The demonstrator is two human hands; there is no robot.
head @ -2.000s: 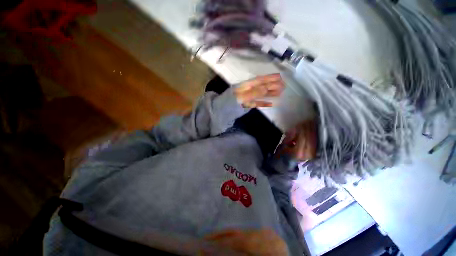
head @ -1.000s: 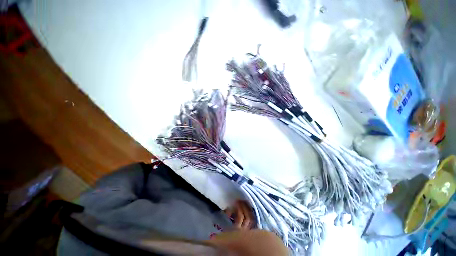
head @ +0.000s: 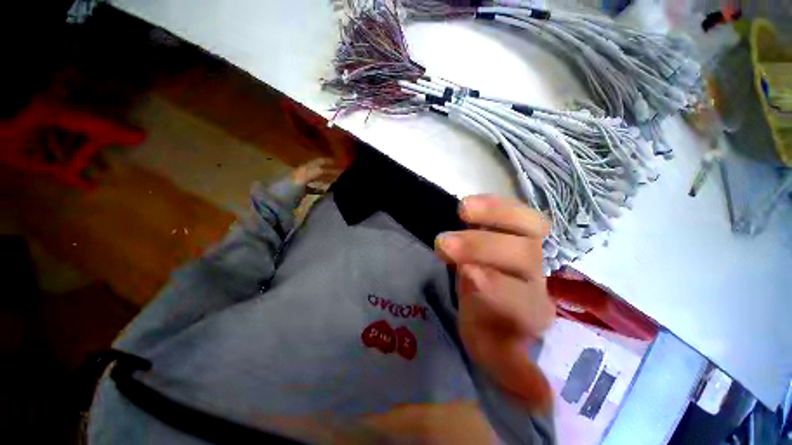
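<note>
Two wire harness bundles lie on the white table. The nearer wire harness bundle point(head: 512, 126) has thin dark and reddish wires fanning out on the left, dark sleeves near its middle and grey-white cables spreading right. The farther wire harness bundle point(head: 599, 56) lies behind it, cut off by the top edge. My right hand point(head: 504, 278) is raised close to the camera below the nearer bundle, fingers partly bent, with nothing visible in it. My left hand point(head: 314, 172) is small and blurred beside the table edge, away from the bundles, and looks empty.
The white table point(head: 695, 278) has its near edge running diagonally past my body. A red stool point(head: 69, 143) stands on the wood-look floor at left. A yellow container point(head: 773, 96) is at the right. A box with dark labels point(head: 599, 374) and a red object point(head: 599, 304) are at lower right.
The view has swung, so the bundles appear higher and the stool and box show. My right hand has risen into clear view, and my left hand has come into view at left.
</note>
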